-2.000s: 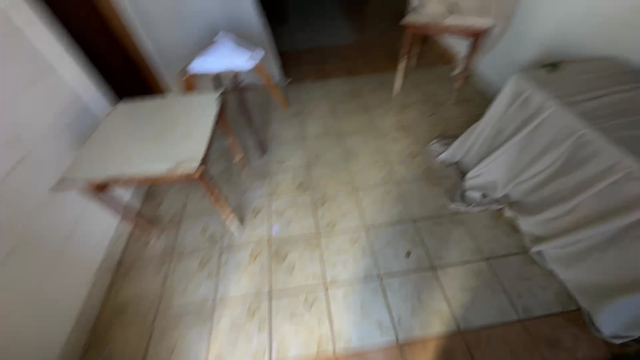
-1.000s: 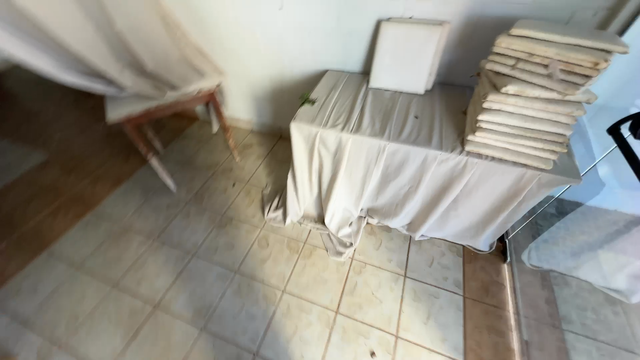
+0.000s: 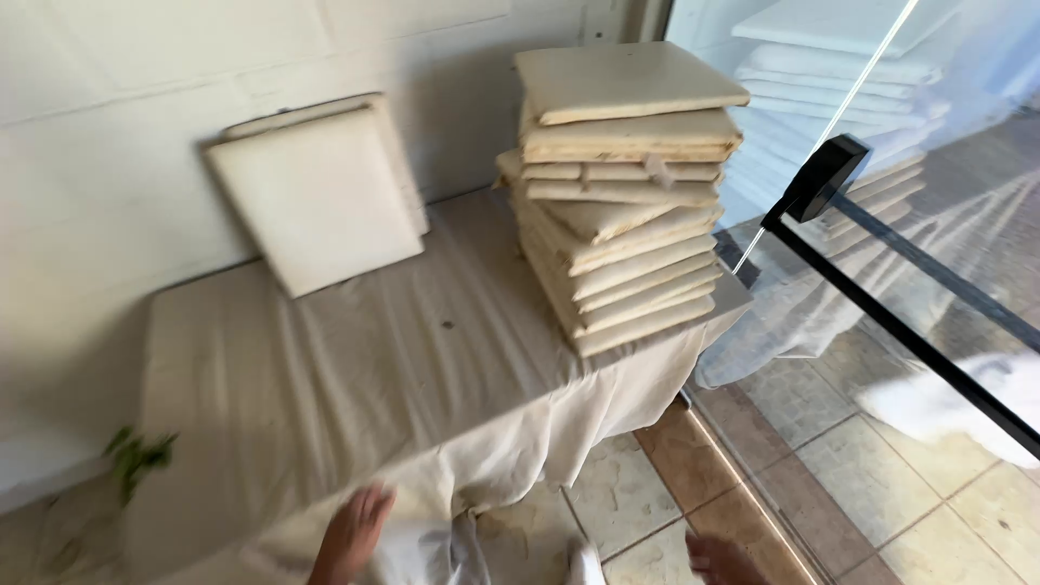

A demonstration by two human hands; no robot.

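My left hand (image 3: 355,528) is at the front edge of a table draped in a beige cloth (image 3: 390,390); it seems to hold nothing, though whether it touches the cloth cannot be told. My right hand (image 3: 719,561) is blurred at the bottom edge, over the floor, with its fingers partly in view. On the table's right end stands a tall, uneven stack of cream-covered flat seat cushions (image 3: 634,187). Two more flat cushions (image 3: 325,195) lean against the wall at the back left of the tabletop. A small green leafy sprig (image 3: 138,459) lies by the table's left edge.
A glass door (image 3: 959,162) with a black handle (image 3: 829,179) is to the right, reflecting the stack. The floor (image 3: 626,487) is tiled, with a metal track (image 3: 747,479) along the door. A painted block wall (image 3: 106,146) rises behind the table.
The view has swung right and come closer to the draped table and the stack. Both my hands have come into view at the bottom. The chairs seen earlier are out of view.
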